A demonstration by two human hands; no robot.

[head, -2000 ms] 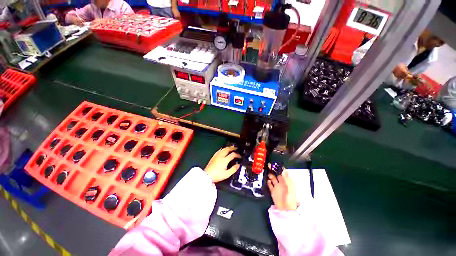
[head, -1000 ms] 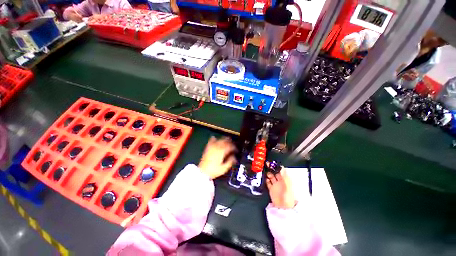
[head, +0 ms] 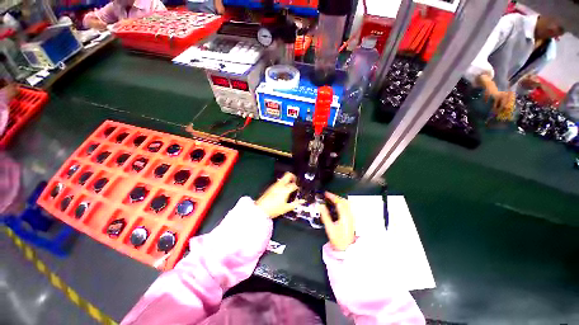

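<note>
The toggle clamp fixture (head: 317, 152) stands in front of me, its red-orange clamp handle (head: 323, 111) upright. My left hand (head: 277, 197) is at the left side of the silver-white nest (head: 308, 214), fingers bent over its edge. My right hand (head: 339, 220) is at the nest's right side, its fingertips against something dark. A dark round part, perhaps a watch unit, is between the hands, but fingers and blur hide its outline and who holds it. A small white piece with a dark mark (head: 275, 247) lies on the bench near my left sleeve.
An orange-red compartment tray (head: 120, 202) with round black watches is at left. Behind the fixture are a blue control box (head: 270, 109) and a power supply (head: 232, 95). A paper sheet (head: 406, 254) with a pen (head: 385, 209) lies right, beside a slanting metal post (head: 432, 95). Other people work opposite.
The clamp handle has swung from lowered to upright. Both hands have come closer together at the nest. The dark unit seen earlier in my right hand is now less distinct.
</note>
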